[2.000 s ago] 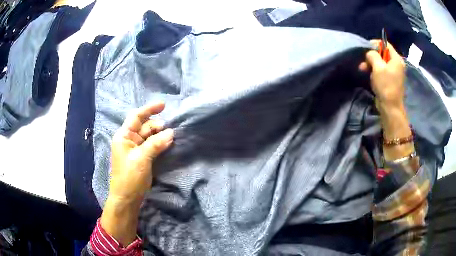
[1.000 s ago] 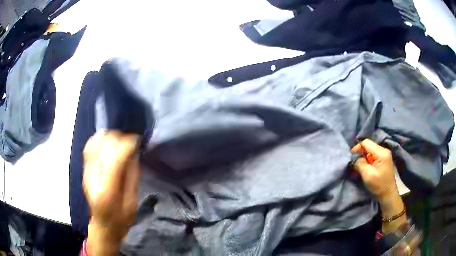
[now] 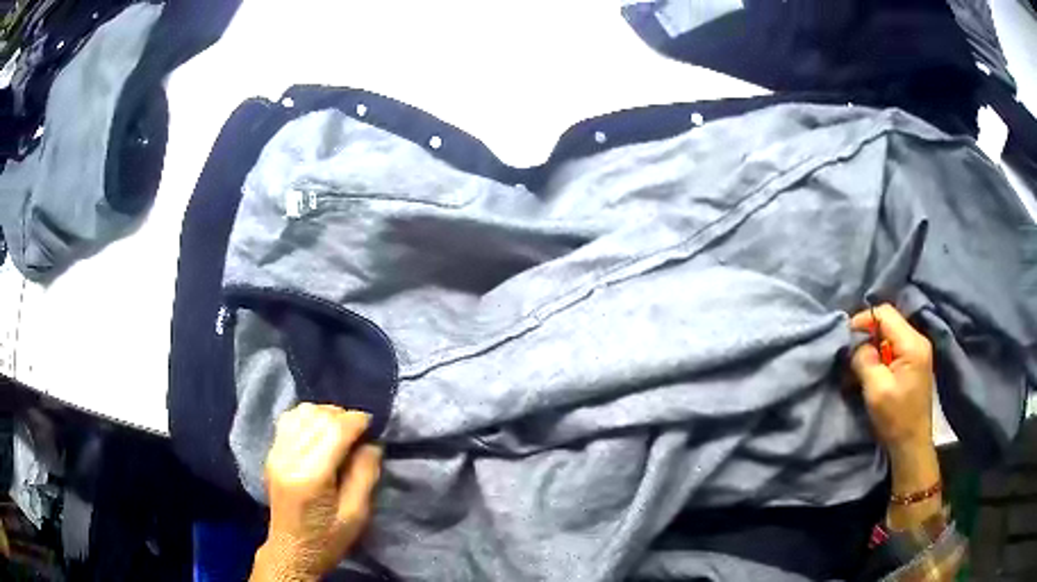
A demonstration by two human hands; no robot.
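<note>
A dark denim jacket (image 3: pixel 682 341), pale grey reverse side up, covers the table front. Its dark placket (image 3: pixel 625 127) with silvery-white buttons runs along the far edge, and a dark band (image 3: pixel 205 307) runs down the left side. My left hand (image 3: pixel 318 477) grips the dark-lined opening (image 3: pixel 341 347) at the jacket's lower left. My right hand (image 3: pixel 896 370) pinches the grey cloth at the right. Orange-red thread snips (image 3: pixel 886 350) show inside that fist; their blades are mostly hidden. A long raised seam runs diagonally between the hands.
A grey and dark garment (image 3: pixel 85 136) lies at the table's left. Another dark garment (image 3: pixel 819 46) lies at the back right, touching the jacket's far edge. The white table (image 3: pixel 80 352) has a rounded front edge. Something blue (image 3: pixel 216 551) shows below it at the left.
The jacket, earlier lifted in a fold between both hands, now lies flatter with its buttoned edge at the far side. My right hand has come down; my left has moved lower and closed on the cloth.
</note>
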